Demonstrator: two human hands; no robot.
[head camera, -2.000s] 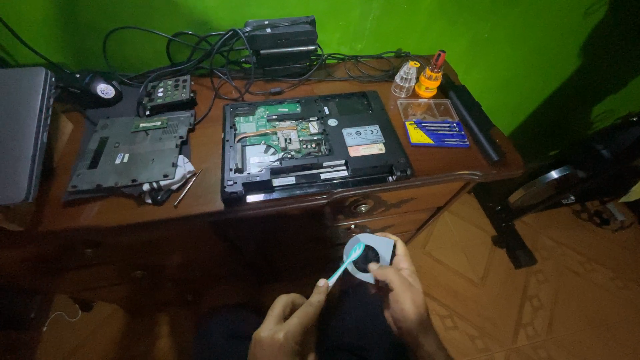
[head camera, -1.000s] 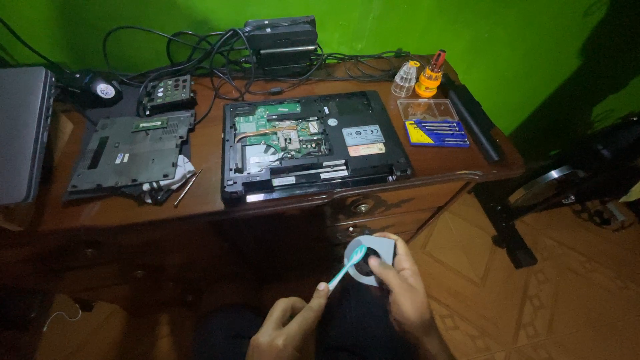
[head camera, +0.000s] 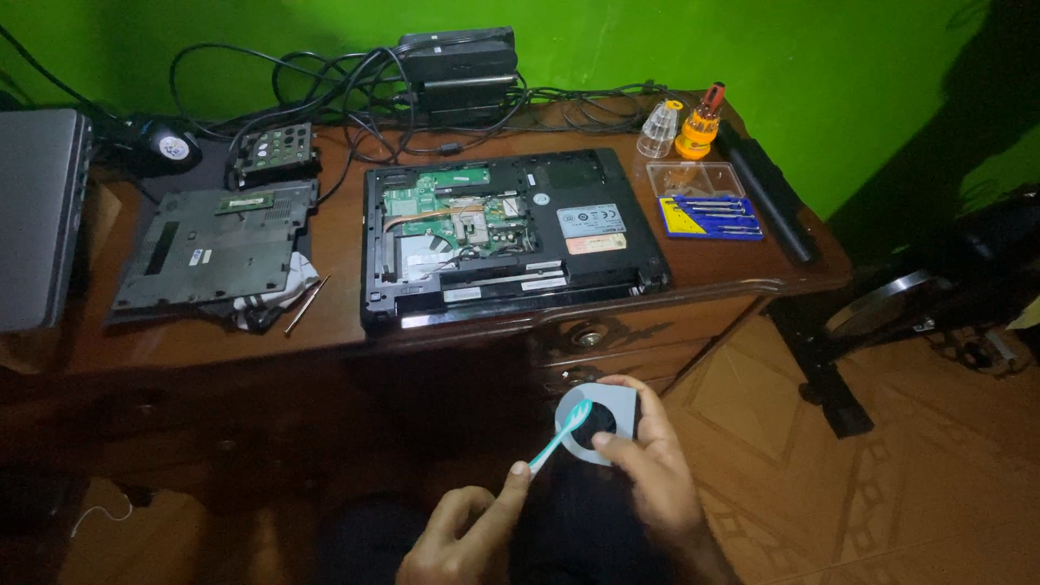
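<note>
My left hand (head camera: 467, 532) grips the handle of a teal and white toothbrush (head camera: 554, 445), its head lying against the opening of a laptop cooling fan (head camera: 621, 402). My right hand (head camera: 662, 471) holds that fan by its right side, thumb over the front near the dark round opening. Both hands are in front of the desk, low in the view. Behind them on the desk lies a black laptop (head camera: 585, 175), underside up, with its green circuit board and copper heat pipe exposed.
A laptop bottom cover (head camera: 219, 252) with a memory module (head camera: 246, 202) on it lies left, beside a screwdriver (head camera: 307, 305). A precision screwdriver set (head camera: 711, 219), an orange bit driver (head camera: 699, 130) and a black bar (head camera: 768, 191) are right. Cables and a black adapter (head camera: 459, 57) stand behind.
</note>
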